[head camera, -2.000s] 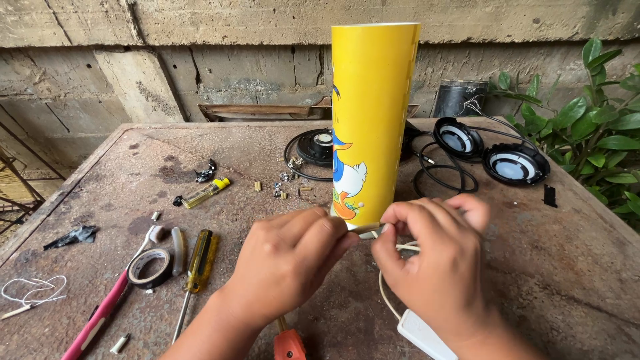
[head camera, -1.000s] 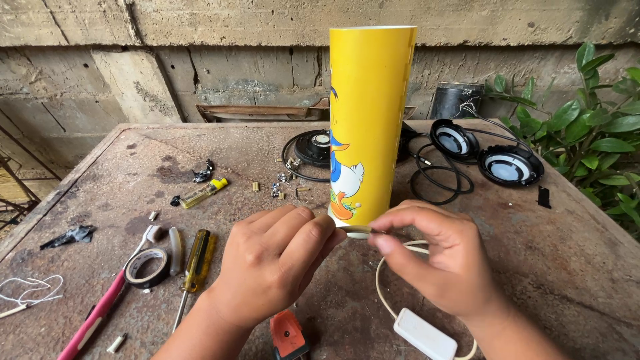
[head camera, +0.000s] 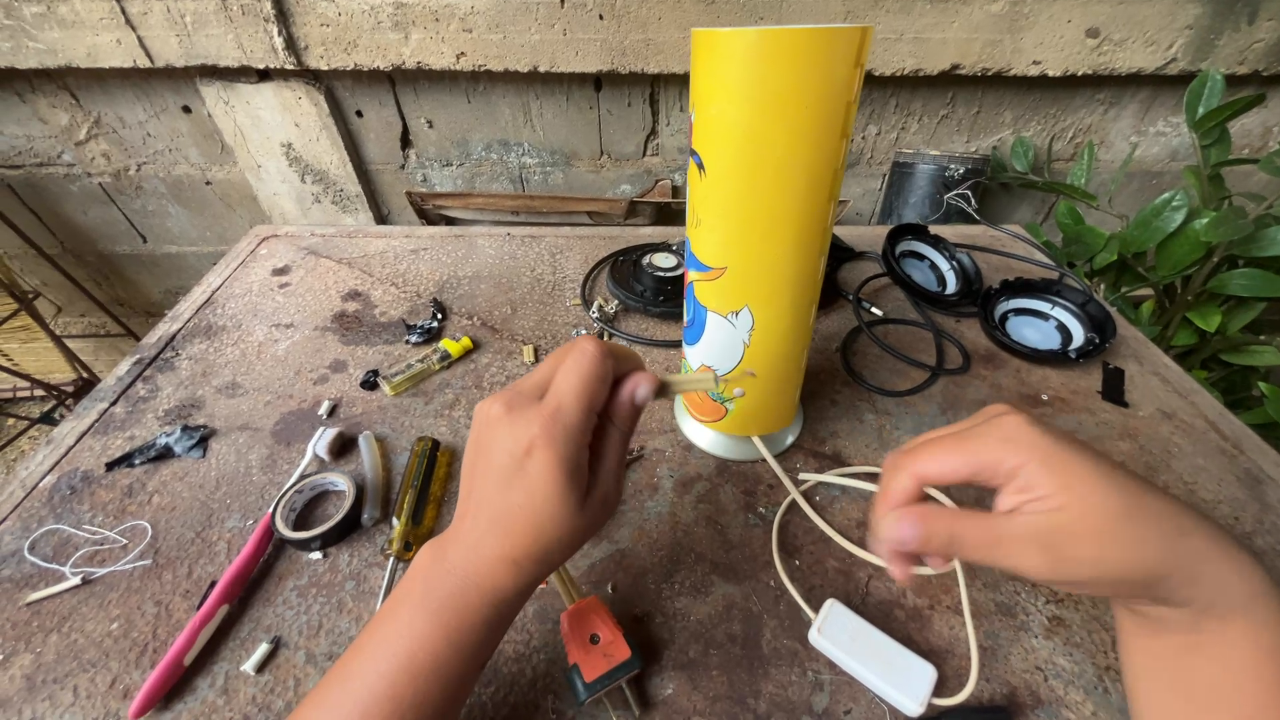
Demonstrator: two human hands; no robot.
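Observation:
My left hand point(head camera: 560, 440) is closed on a thin tan cable end point(head camera: 688, 382), which sticks out past the thumb in front of the yellow cylindrical lamp point(head camera: 775, 200) with a cartoon duck on it. My right hand point(head camera: 980, 510), somewhat blurred, is over the cream cord point(head camera: 820, 515) at the lamp's right; whether its fingers hold anything is unclear. The cord runs from the lamp's pale round base to a white inline switch box point(head camera: 872, 655). An orange and black plug point(head camera: 597, 645) with tan wire lies below my left hand.
Left of my left hand lie a yellow-handled screwdriver point(head camera: 418, 500), black tape roll point(head camera: 316, 508), pink toothbrush point(head camera: 210, 620), lighter point(head camera: 428, 366) and white string point(head camera: 90, 550). Headphone parts point(head camera: 1045, 318) with black cable sit at the back right, another speaker part point(head camera: 650, 275) behind the lamp.
My hands have moved apart from the foot of the lamp, the right one to the right. The tan cable end now shows in my left hand, and the lamp's base and cord are uncovered.

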